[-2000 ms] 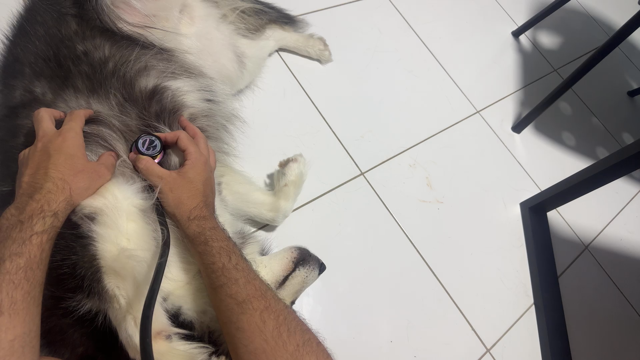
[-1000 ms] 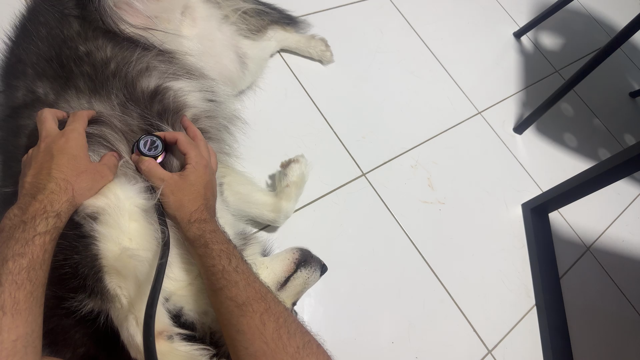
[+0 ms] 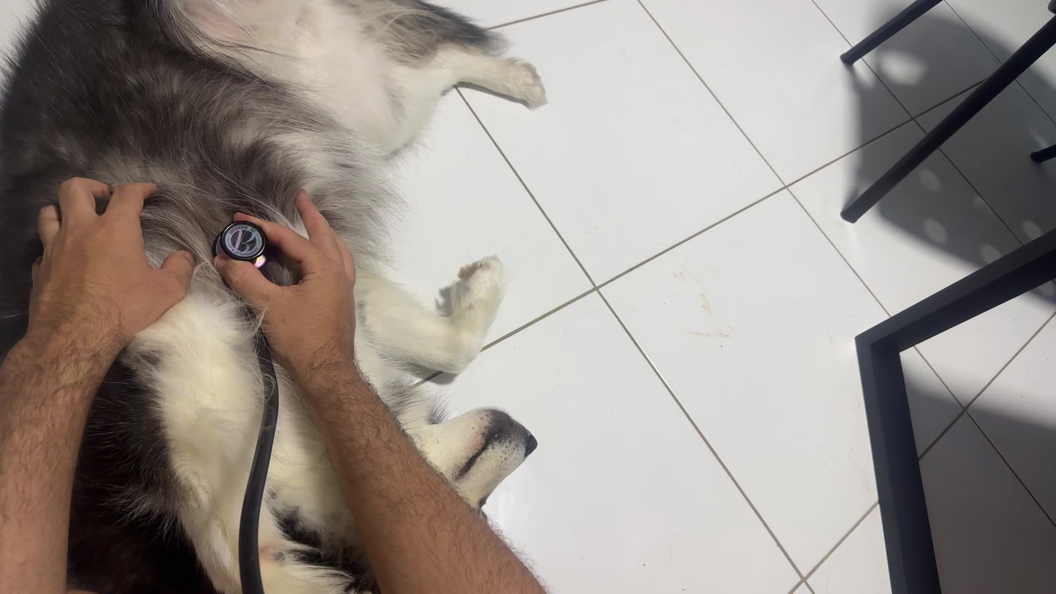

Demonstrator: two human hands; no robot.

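A long-haired grey and white dog [image 3: 165,107] lies on its side, its muzzle [image 3: 487,450] at the lower middle and its paws pointing right. My right hand [image 3: 301,285] holds a stethoscope chestpiece [image 3: 242,241] between thumb and index finger against the fur of the chest. From it the black stethoscope tube [image 3: 262,445] runs down over the dog's pale foreleg and out at the bottom edge. My left hand [image 3: 103,264] rests on the dog's side, left of the chestpiece, fingers spread and fingertips in the fur. The chestpiece's contact side is hidden.
White floor tiles [image 3: 693,223] with dark grout lines extend to the right of the dog. A black metal frame [image 3: 895,429] stands at the lower right, and slim black furniture legs [image 3: 949,124] with their shadow are at the upper right.
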